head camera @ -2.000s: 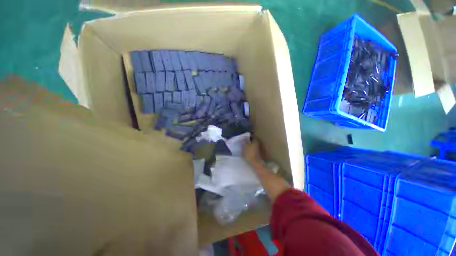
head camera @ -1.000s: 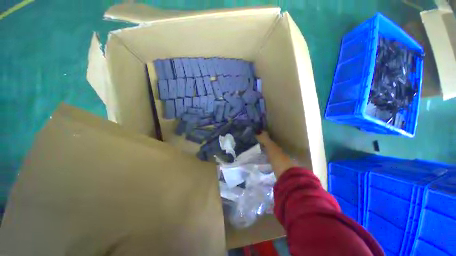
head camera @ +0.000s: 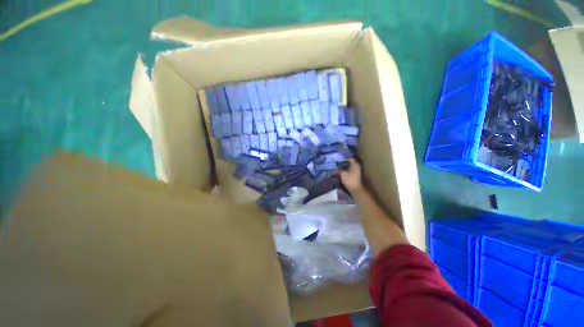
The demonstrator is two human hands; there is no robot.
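A large open cardboard carton [head camera: 259, 56] stands in front of me. In it, dark grey housing covers [head camera: 275, 118] lie in rows at the far side and in a loose heap in the middle. White paper sheets [head camera: 303, 223] and a crinkled clear plastic bag [head camera: 330, 261] lie at the near side. My right hand [head camera: 351, 175] reaches in along the right wall, at the edge of the heap, with a dark cover at its fingertips. A large brown cardboard sheet [head camera: 147, 249] covers the lower left of the view. My left hand is not visible.
A blue plastic crate [head camera: 458, 114] of dark parts stands on the green floor at the right. More blue crates [head camera: 507, 260] stand at the lower right. A small dark piece [head camera: 493, 201] lies on the floor between them. Another carton [head camera: 570, 80] shows at the right edge.
My right hand has moved up and further into the heap along the right wall. More loose covers lie beside the rows. The view has shifted, so the carton and crates sit further right.
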